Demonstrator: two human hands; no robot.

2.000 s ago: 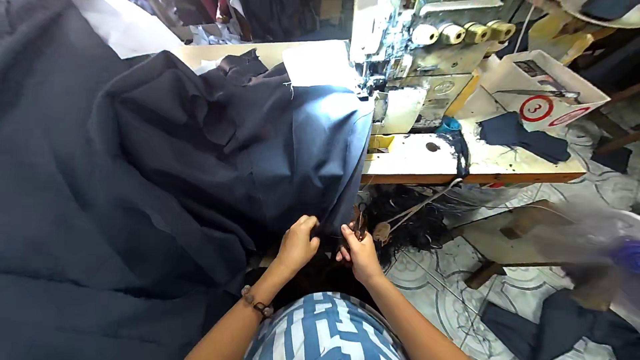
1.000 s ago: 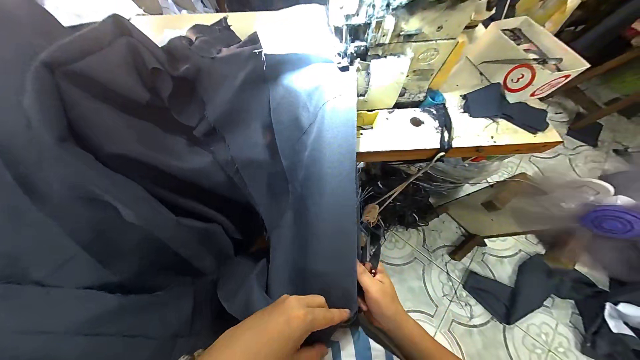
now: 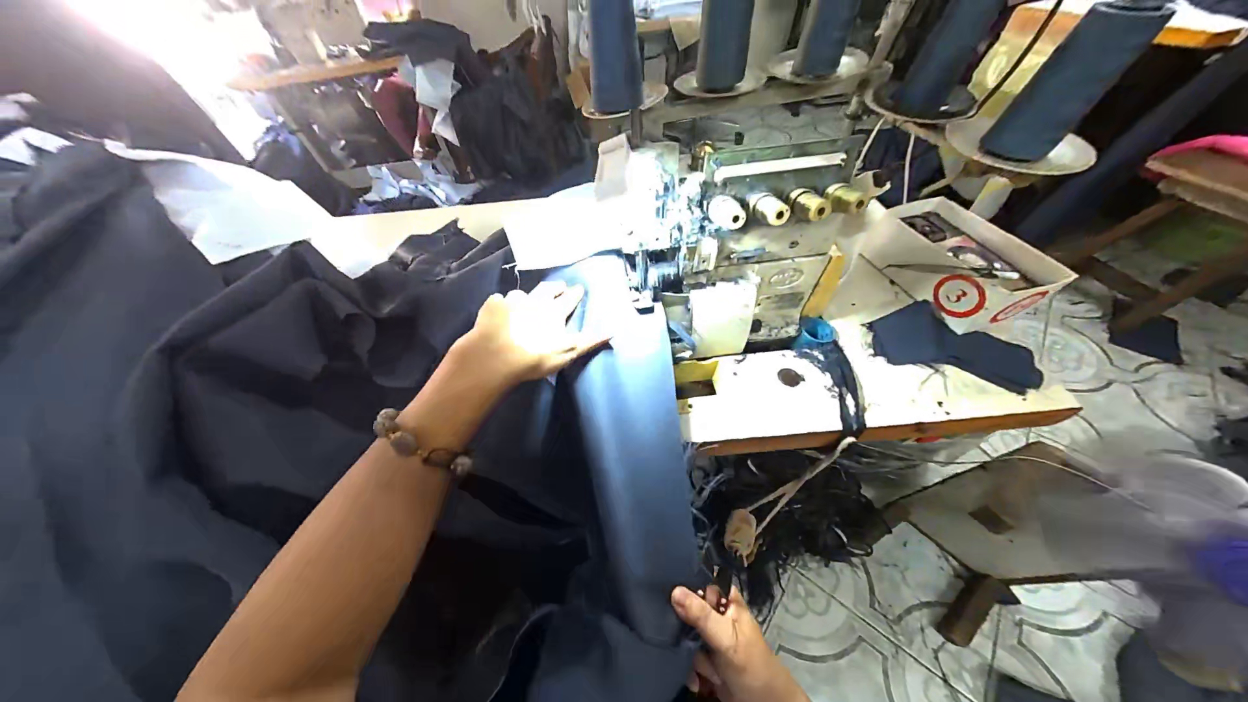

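Note:
Dark navy fabric [image 3: 634,458] lies over the table's edge and under the presser area of an overlock sewing machine [image 3: 770,283], which a lamp lights brightly. My left hand [image 3: 531,331], with a beaded bracelet on the wrist, rests on the fabric just left of the needle area, fingers spread. Lower down, at the fabric's right edge, my right hand [image 3: 721,634] has its thumb on the cloth and its fingers curled round a dark tool, perhaps thread snips, mostly hidden.
Cones of navy thread [image 3: 721,44] stand behind the machine. On the right of the table are a fabric scrap [image 3: 951,346] and a white box [image 3: 975,263] with tools. Thread waste [image 3: 809,517] hangs below the edge. A blurred fan [image 3: 1160,556] is at the lower right.
My left hand has moved from the lower part of the fabric up beside the needle area. My right hand remains low at the fabric's edge. The view has tilted up.

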